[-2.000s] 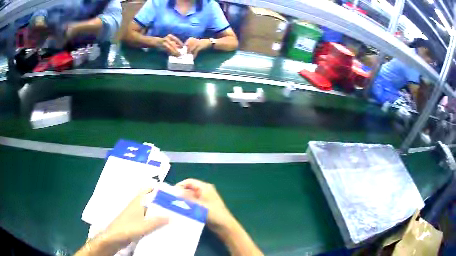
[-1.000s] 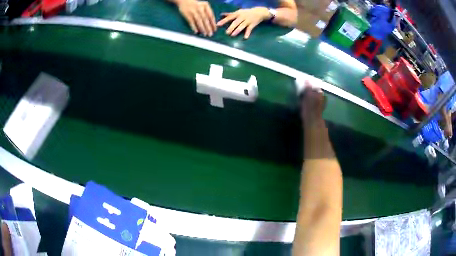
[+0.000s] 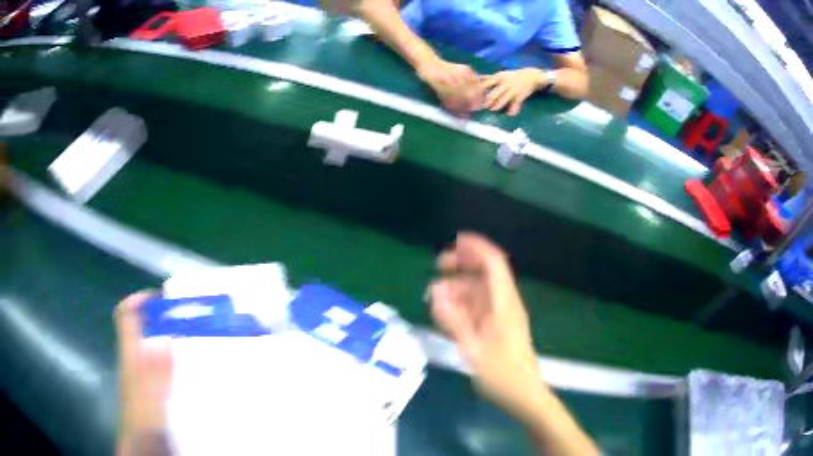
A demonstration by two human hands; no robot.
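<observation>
My left hand [image 3: 143, 383] holds a flat carton [image 3: 209, 316] by its left edge. The carton has a white panel, a blue end and a white flap. It overlaps or lies close beside the flat carton pile [image 3: 343, 328], which has blue ends with white cut-outs, at the belt's near edge. My right hand [image 3: 472, 298] is raised over the green belt, right of the pile, blurred, with fingers apart; nothing shows in it. The lower part of the white panels is overexposed, so their borders are hidden.
On the belt lie a white cross-shaped piece [image 3: 355, 140], a small white piece [image 3: 512, 150] and a white box [image 3: 98, 154]. A person's hands [image 3: 481, 89] rest across the belt. A wrapped stack [image 3: 735, 414] is lower right. Red trays [image 3: 744, 191] and a green box [image 3: 670, 96] stand far right.
My right hand has drawn back from the far side of the belt. My left hand has brought its carton over beside the pile. The view has shifted, and the small white piece now shows uncovered.
</observation>
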